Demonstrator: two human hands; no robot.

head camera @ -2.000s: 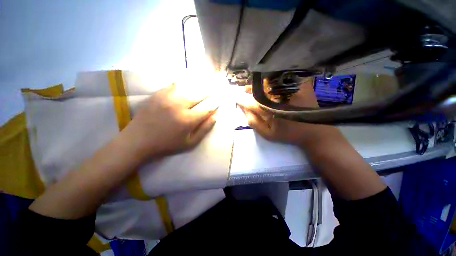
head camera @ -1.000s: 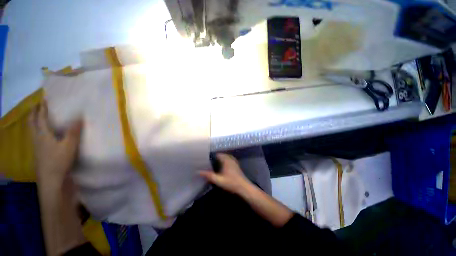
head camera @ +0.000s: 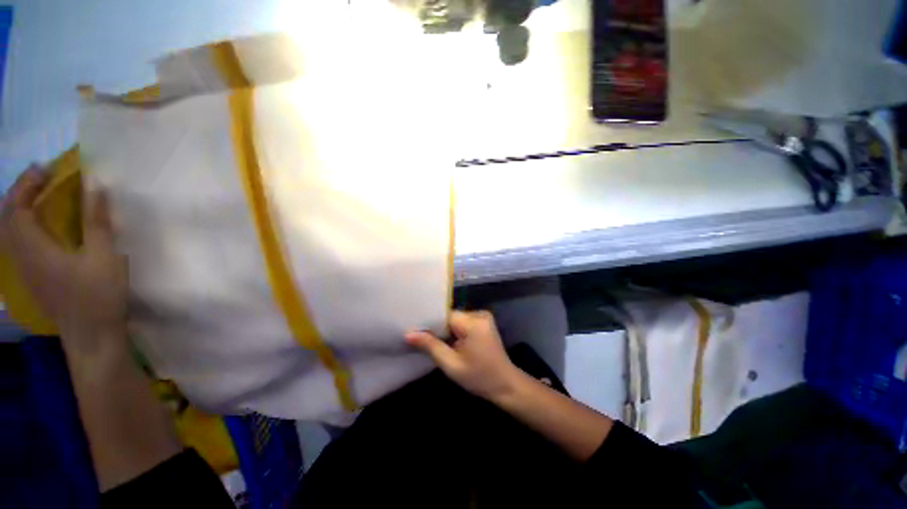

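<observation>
A white fabric panel (head camera: 189, 229) with a yellow strip (head camera: 261, 209) running down it lies over the table's front edge and hangs toward my lap. A thin yellow line shows along its right edge. Mustard-yellow fabric (head camera: 62, 209) shows at its left. My left hand (head camera: 70, 263) is at the panel's left edge, its fingers on the yellow fabric and thumb over the white. My right hand (head camera: 472, 353) pinches the panel's lower right edge. The needle area (head camera: 472, 15) is at the top under a glaring lamp, blurred and partly cut off.
A smartphone (head camera: 630, 62) lies behind the table front (head camera: 636, 237). Black-handled scissors (head camera: 817, 164) lie at the right, beside a small dark case (head camera: 870, 159). Folded white pieces with a yellow strip (head camera: 701, 368) sit below the table. Blue crates stand at right (head camera: 860, 343) and lower left (head camera: 264, 452).
Both hands have left the needle area. Since one second ago, my left hand has shifted left onto the yellow fabric. My right hand still holds the edge, where a yellow line now shows.
</observation>
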